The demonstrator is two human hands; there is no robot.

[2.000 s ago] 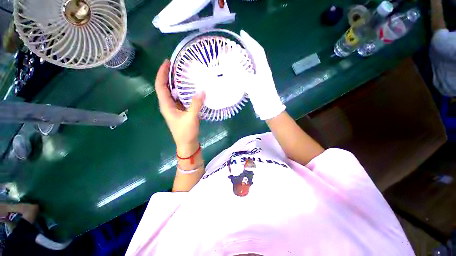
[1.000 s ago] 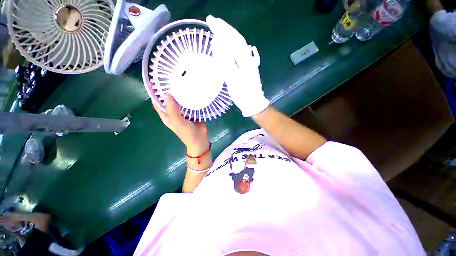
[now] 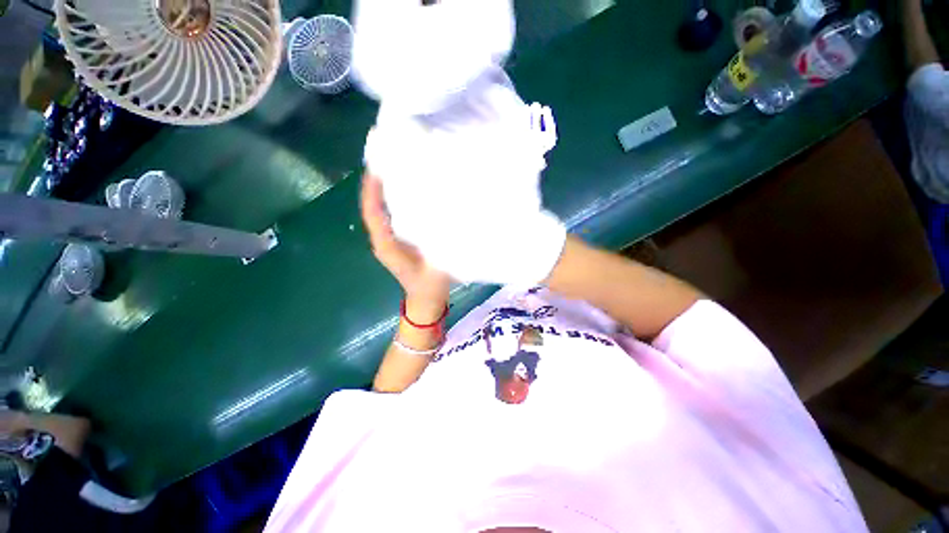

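A white clip fan (image 3: pixel 432 52) is held up in front of me at the upper middle, overexposed, with its clip base towards the top edge. Its grille does not show. My left hand (image 3: pixel 390 234), bare with a red string at the wrist, holds it from the lower left, and its fingers are mostly hidden behind the fan. My right hand (image 3: pixel 510 224), in a white work glove, is on the right side of the fan. Glove and fan blend in the glare, so the exact finger contact cannot be told.
A large workstation fan (image 3: pixel 187 62) hangs at upper left above a metal bracket arm (image 3: pixel 135 229). Small clip fans (image 3: pixel 321 52) lie on the green bench (image 3: pixel 281 333). A pale label block (image 3: pixel 646 128), bottles (image 3: pixel 822 62) and a brown carton (image 3: pixel 801 260) are at right. Other people's arms show at both sides.
The fan has been turned over, so its grille no longer shows and its clip base has swung from the left to the top. My gloved hand has moved slightly down.
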